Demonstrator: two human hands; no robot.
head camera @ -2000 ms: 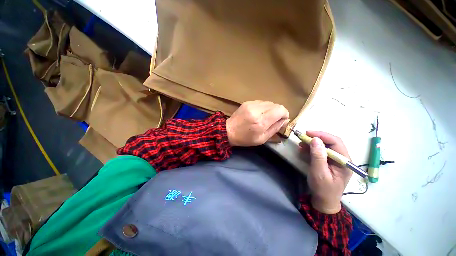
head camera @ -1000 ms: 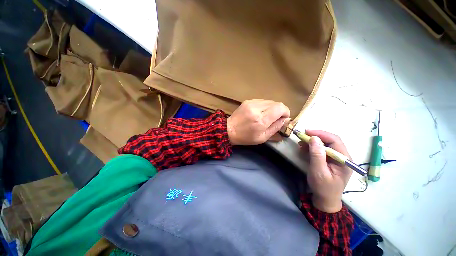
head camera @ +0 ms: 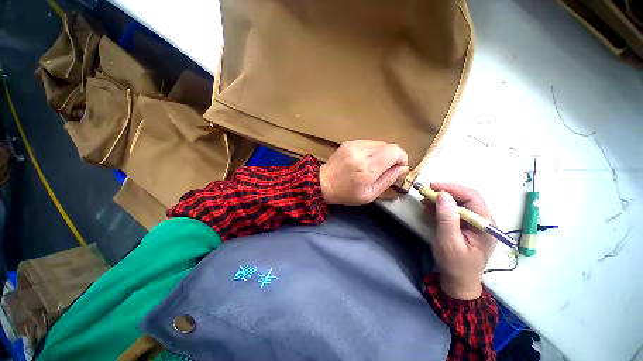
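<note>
A tan bag body with a pale bound edge lies across the white table. My left hand pinches its near right corner at the table's front edge. My right hand holds a pen-sized tool with a cream-yellow handle and a silvery butt end, like an awl. Its tip points at the corner beside my left fingertips. The very end of the tip is too small to make out.
A green-handled tool with a thin shaft lies right of my right hand, a dark cord beside it. Thread ends lie scattered on the table. Tan bags are heaped at the left, with blue beneath. More brown pieces are at the far right.
The pinched corner has turned very slightly in my left fingers. Both hands and the tool stay almost in the same place.
</note>
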